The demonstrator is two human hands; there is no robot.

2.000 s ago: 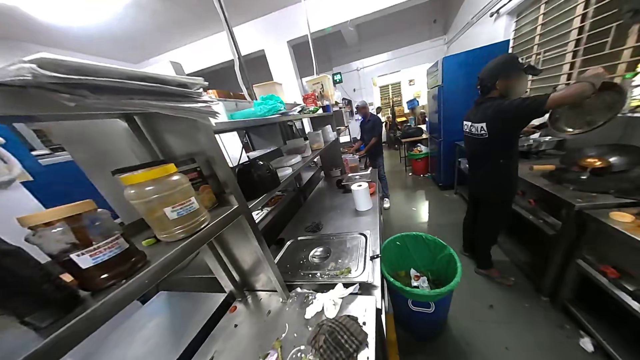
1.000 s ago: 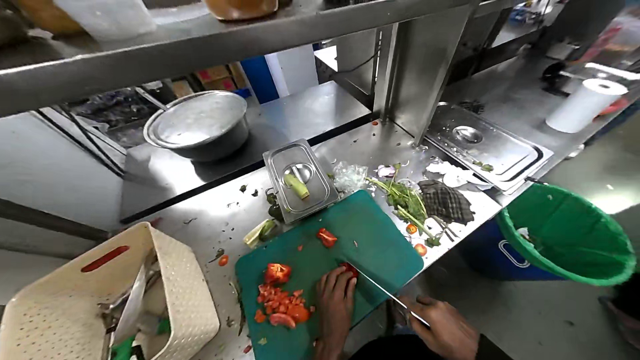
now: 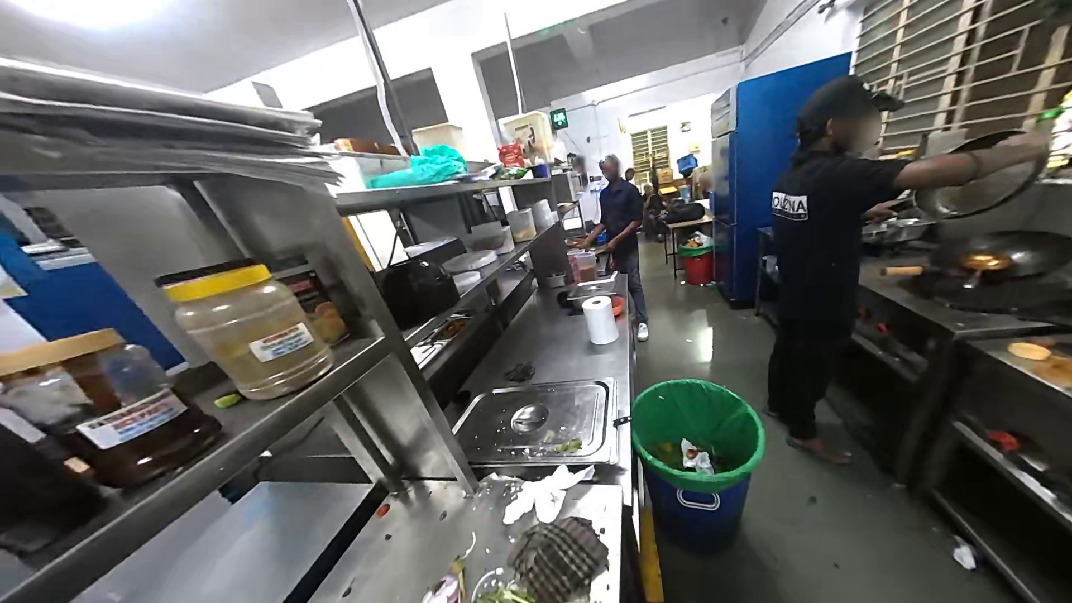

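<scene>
Neither my left hand nor my right hand shows in the head view, so what they hold is hidden. At the bottom of the view, a dark checked cloth [image 3: 559,554] lies crumpled on the steel counter [image 3: 381,548]. Beside it are green vegetable scraps [image 3: 505,593], and crumpled white tissue [image 3: 548,494] lies just behind. Farther along the counter, a rectangular steel lid [image 3: 536,423] with scraps on it lies flat. A white paper roll [image 3: 599,320] stands upright beyond the lid.
A blue bin [image 3: 695,511] with a green liner stands right of the counter. Jars, among them a yellow-lidded one [image 3: 251,331], line the left shelf [image 3: 293,419]. On the right, a person [image 3: 816,226] holds a pan [image 3: 976,180] by the stove. Another person [image 3: 621,213] stands farther back.
The view has swung up and right from the cutting board, where a second ago my left hand was on a red vegetable and my right hand held a knife. Both have left the view.
</scene>
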